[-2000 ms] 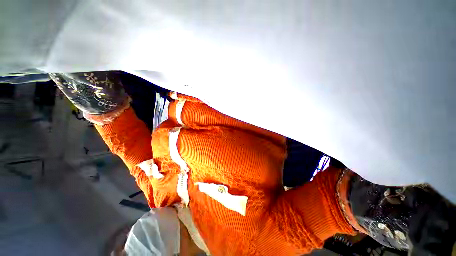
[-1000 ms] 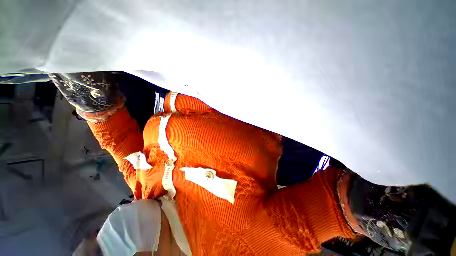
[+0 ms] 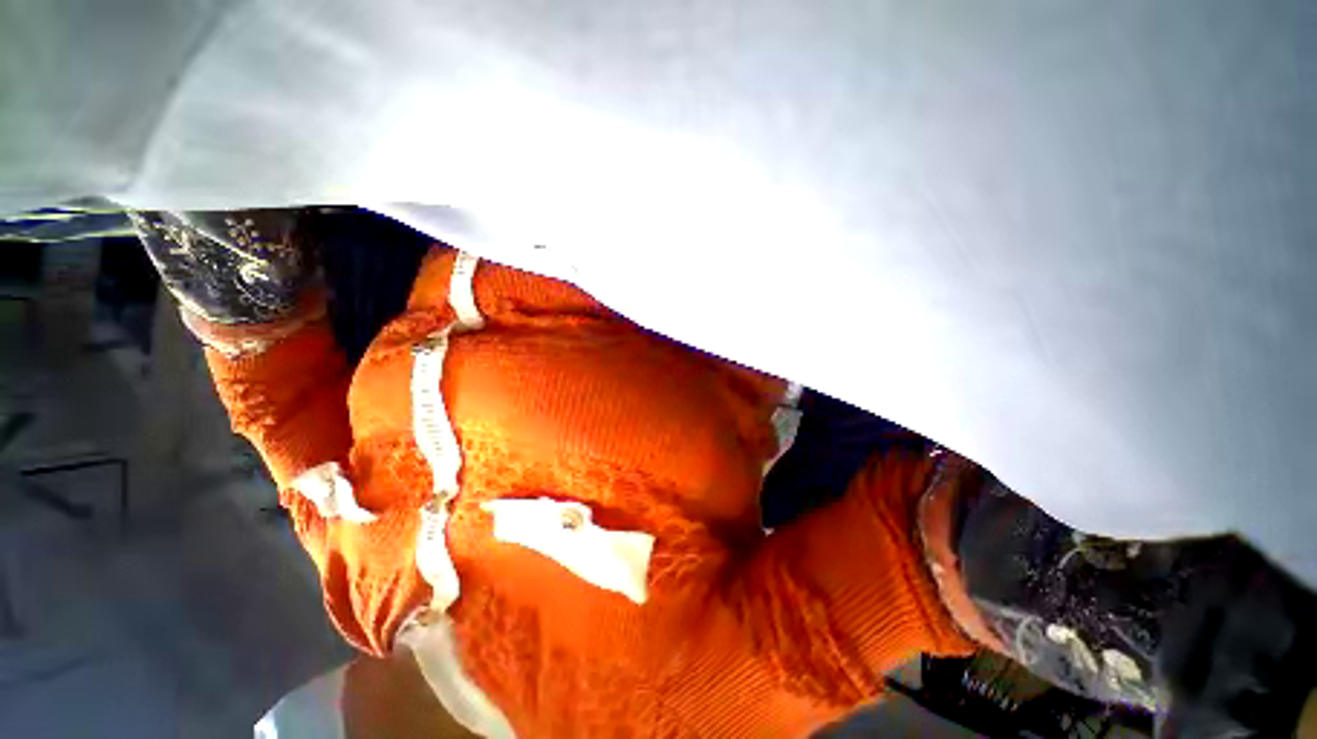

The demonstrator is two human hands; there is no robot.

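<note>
A large pale, overexposed surface (image 3: 924, 260) fills the upper part of the view; I cannot tell if it is cloth or a tabletop. Its lower edge runs slanting from upper left to lower right. Below it is a torso in an orange ribbed garment (image 3: 592, 433) with white strips and a white tab. Dark patterned sleeves show at the left (image 3: 238, 267) and at the right (image 3: 1069, 585), and both pass out of sight at the pale surface. I cannot tell whose body it is. No hand shows.
A dim, blurred floor area (image 3: 87, 578) with thin dark shapes lies at the left. A pale curved piece of material (image 3: 306, 710) shows at the bottom left. Dark items (image 3: 1011, 693) show at the bottom right, beneath the sleeve.
The orange torso and the left sleeve have shifted to the left. The pale material at the bottom has moved left and down, mostly out of view. The large pale surface has stayed put.
</note>
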